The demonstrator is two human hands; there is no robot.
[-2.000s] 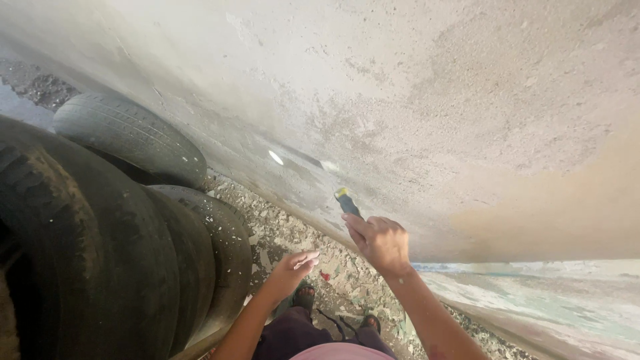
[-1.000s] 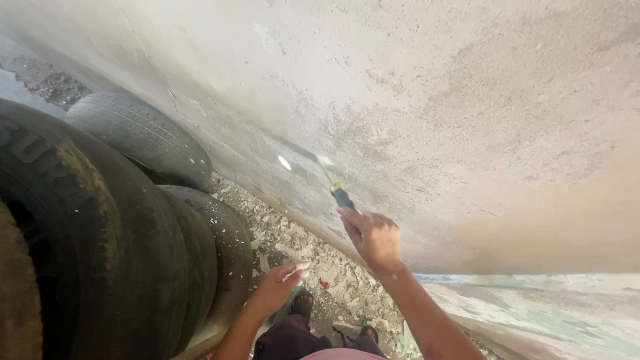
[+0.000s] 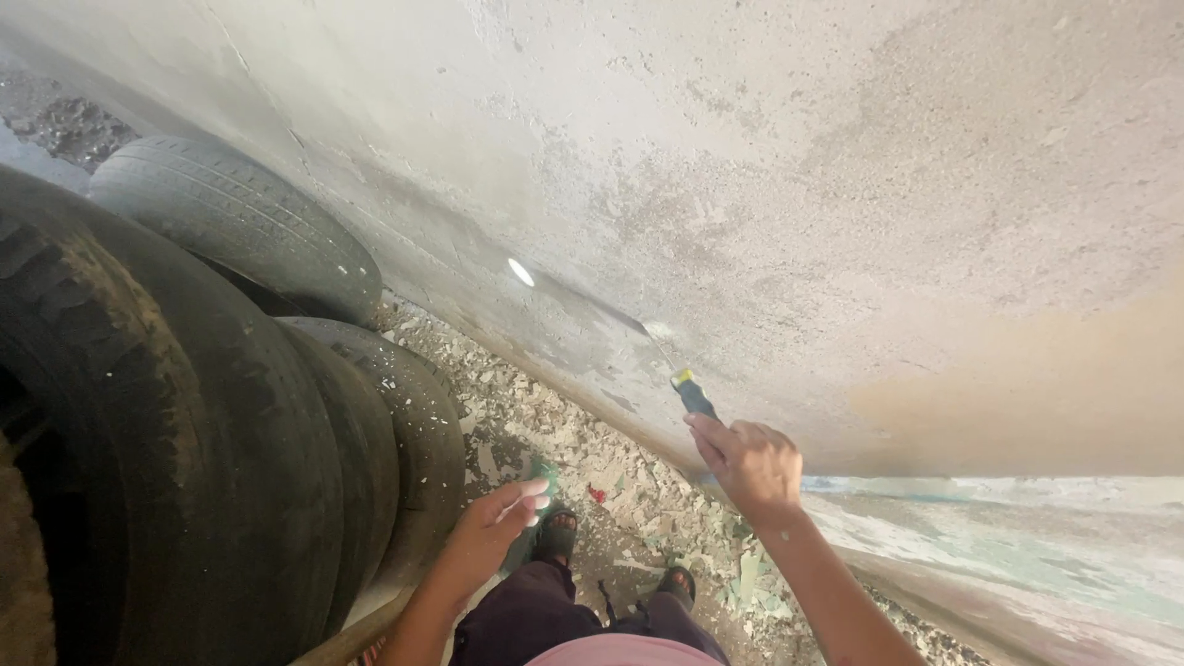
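Observation:
My right hand (image 3: 754, 462) grips the dark handle, with a yellow collar, of a scraper (image 3: 694, 393). The scraper's thin blade points up and left, with its end at the worn plaster wall (image 3: 703, 222); exact contact is hard to tell. My left hand (image 3: 499, 518) hangs low in front of my body, fingers loosely curled, away from the wall. Whether anything small lies between its fingers cannot be made out.
Several worn rubber tyres (image 3: 250, 416) are stacked at the left, and another tyre (image 3: 240, 222) leans near the wall. Flaked paint chips (image 3: 555, 421) cover the ground along the wall's foot and around my sandalled feet (image 3: 558, 536). A second wall face (image 3: 1017, 536) with peeling paint lies at the right.
The scraper's blade, blurred two seconds ago, now shows more clearly against the wall. My right hand still grips its handle. My left hand stays low.

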